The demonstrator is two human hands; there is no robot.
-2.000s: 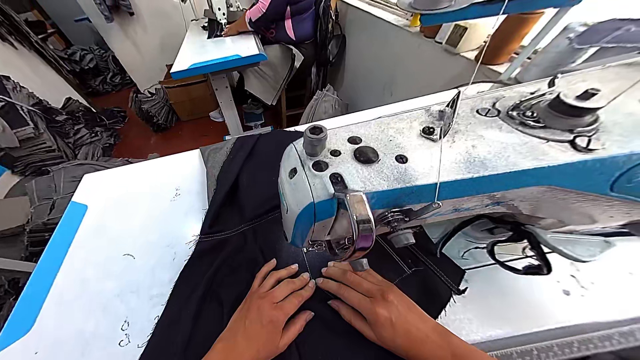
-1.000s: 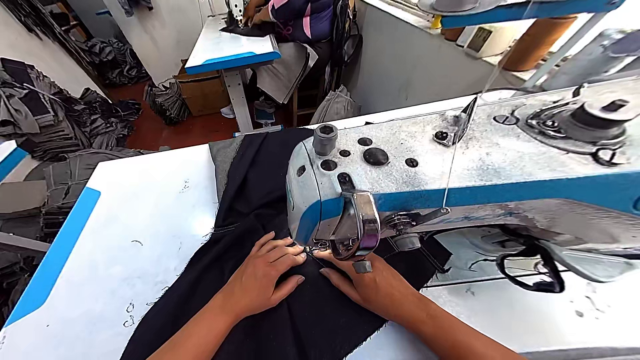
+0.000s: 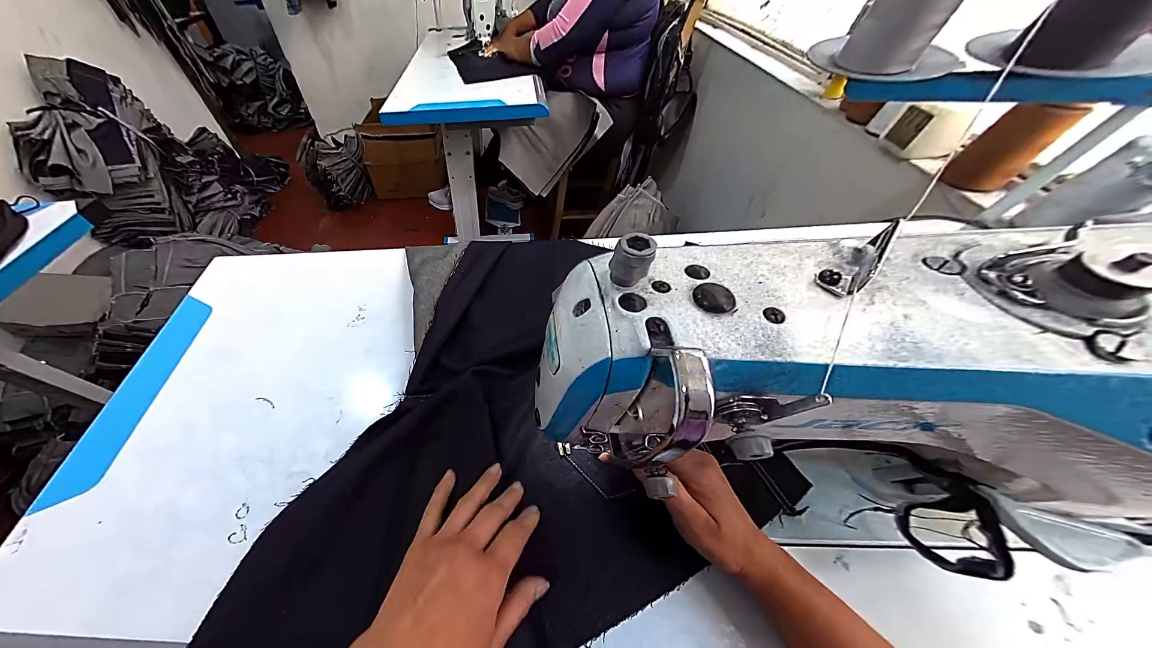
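Observation:
Dark denim fabric [image 3: 405,504] with frayed edges lies across the white table of an industrial sewing machine [image 3: 765,306]. The machine's head and needle area stand over it, and a line of pale stitching shows on the cloth just below. My left hand [image 3: 472,558] rests flat on the fabric, left of the needle area, its fingers spread and holding nothing. Under the machine head, to the right of the needle, my right hand [image 3: 706,513] touches the cloth. Its fingertips are partly hidden behind the metal take-up lever guard [image 3: 691,400], so its grip is unclear.
Thread cones [image 3: 895,36] stand on a blue rack at the upper right. A person [image 3: 585,45] works at another sewing table [image 3: 477,101] beyond mine. Stacks of grey garments [image 3: 153,162] and a cardboard box [image 3: 400,162] are at the back left. A black-framed knee or hand loop [image 3: 958,540] hangs at right.
My left hand has moved away from the needle area, toward me, and its fingers have spread. My right hand stays close to the needle. Stitching now shows on the cloth between the hands.

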